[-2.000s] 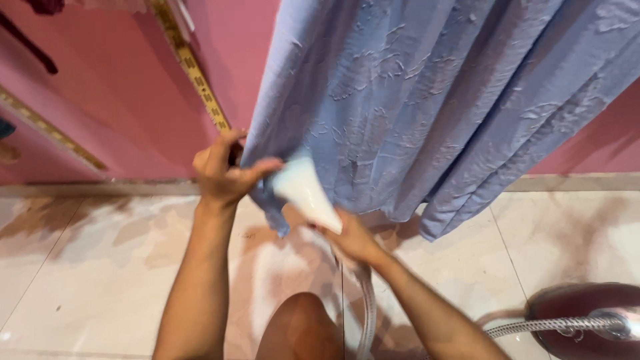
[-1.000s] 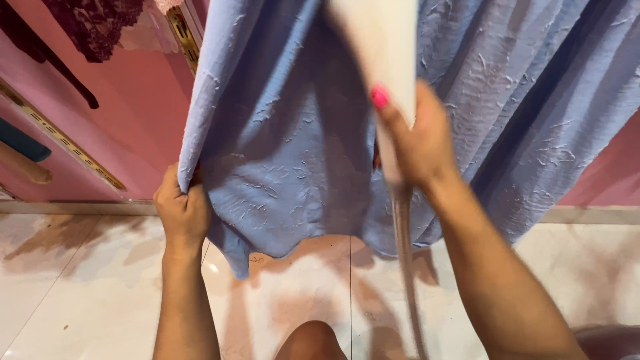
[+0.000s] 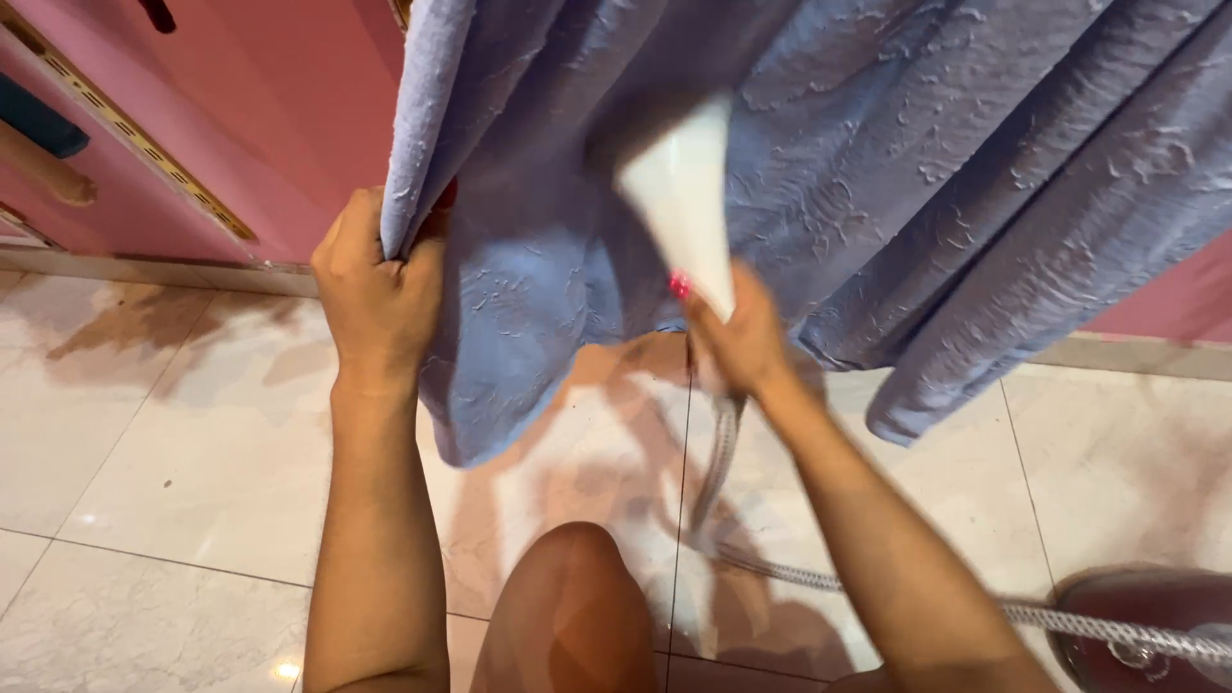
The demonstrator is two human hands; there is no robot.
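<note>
Blue textured fabric (image 3: 818, 192) hangs in folds across the upper middle and right. My left hand (image 3: 380, 279) grips its left edge between thumb and fingers. In my right hand (image 3: 741, 332) is the handle of a white garment steamer head (image 3: 688, 192), tilted, its wide end up against or close in front of the cloth; whether it touches I cannot tell. A braided steam hose (image 3: 717, 462) drops from the handle and runs along the floor to the dark red steamer base (image 3: 1136, 616) at the lower right.
Behind the fabric stands a pink wall (image 3: 279, 115) with a slotted metal rail (image 3: 125, 120) and a baseboard (image 3: 1126, 358). Dark and tan items (image 3: 43, 115) hang at the far left. Below are glossy floor tiles (image 3: 183, 462), and my knee (image 3: 577, 606) is at bottom centre.
Since one second ago the steamer head in my right hand has come down along the cloth. My left hand, gripping the edge in that frame too, still holds it. The steamer base shows more fully.
</note>
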